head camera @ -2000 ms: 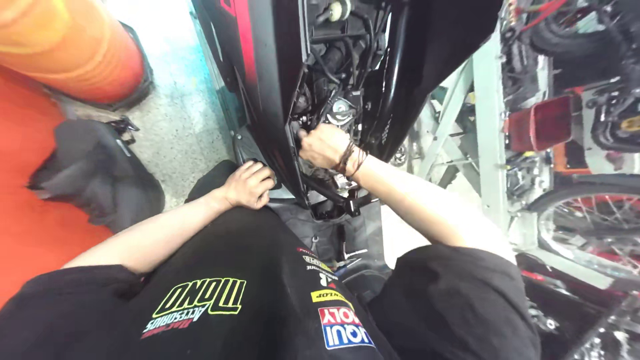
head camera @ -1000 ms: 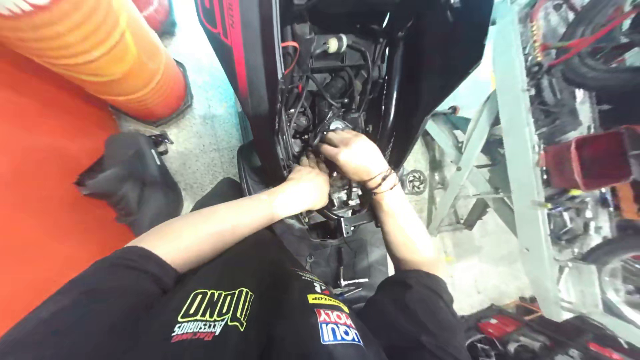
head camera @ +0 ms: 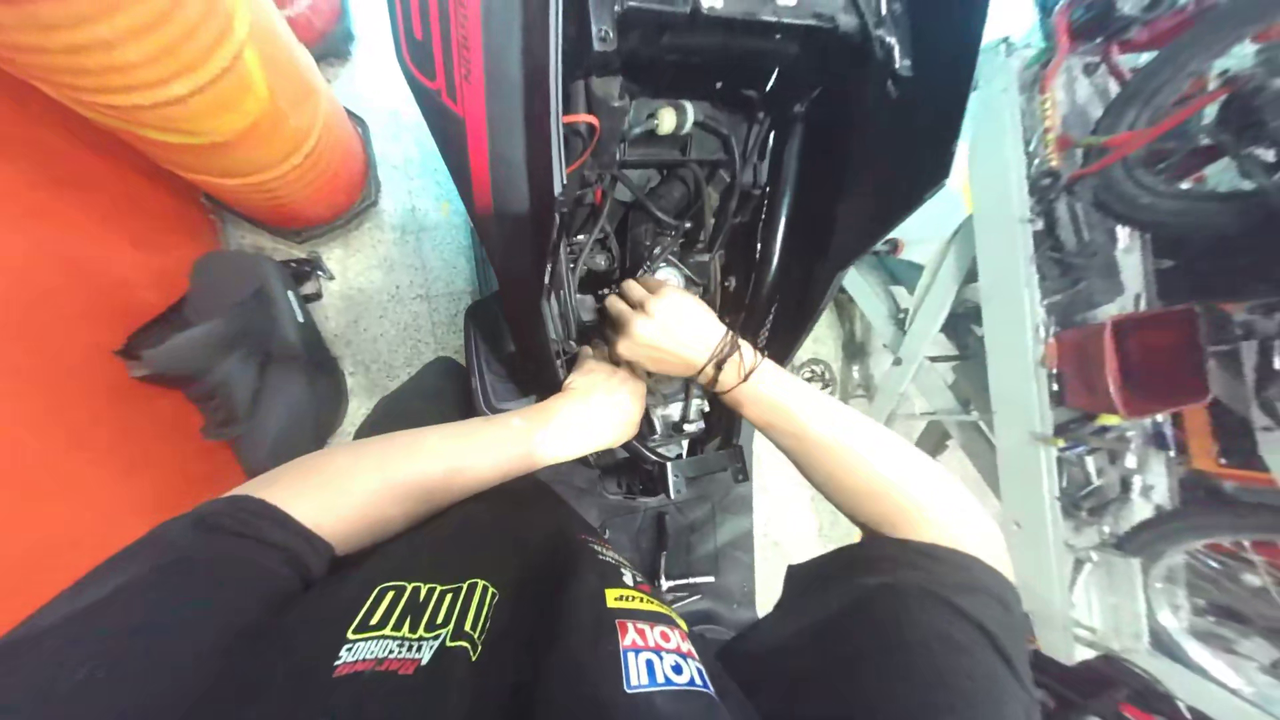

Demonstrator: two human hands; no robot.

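Both hands are inside the open middle of a motorcycle with black and red body panels (head camera: 470,120). My left hand (head camera: 603,405) lies low in the opening, its fingers bent in among the parts; its fingertips are hidden. Just above and to the right, touching or nearly touching it, my right hand (head camera: 662,330) has curled fingers beside a round metal part (head camera: 668,274). Whether either hand holds something small cannot be seen. Black cables (head camera: 650,205) and a pale connector (head camera: 673,120) lie farther up. Below the hands are metal engine parts (head camera: 678,418) and a black bracket (head camera: 706,466).
To the left stand an orange column (head camera: 240,110) and a black motorcycle seat (head camera: 235,350) on the floor. At the right are a grey metal frame (head camera: 1015,300), a red bin (head camera: 1135,360), a spoked wheel (head camera: 1215,610) and a tire (head camera: 1150,180).
My left hand has moved from the bike's lower left edge into the opening beside my right hand. My right hand stays in the opening, its fingers shifted. The view has moved somewhat.
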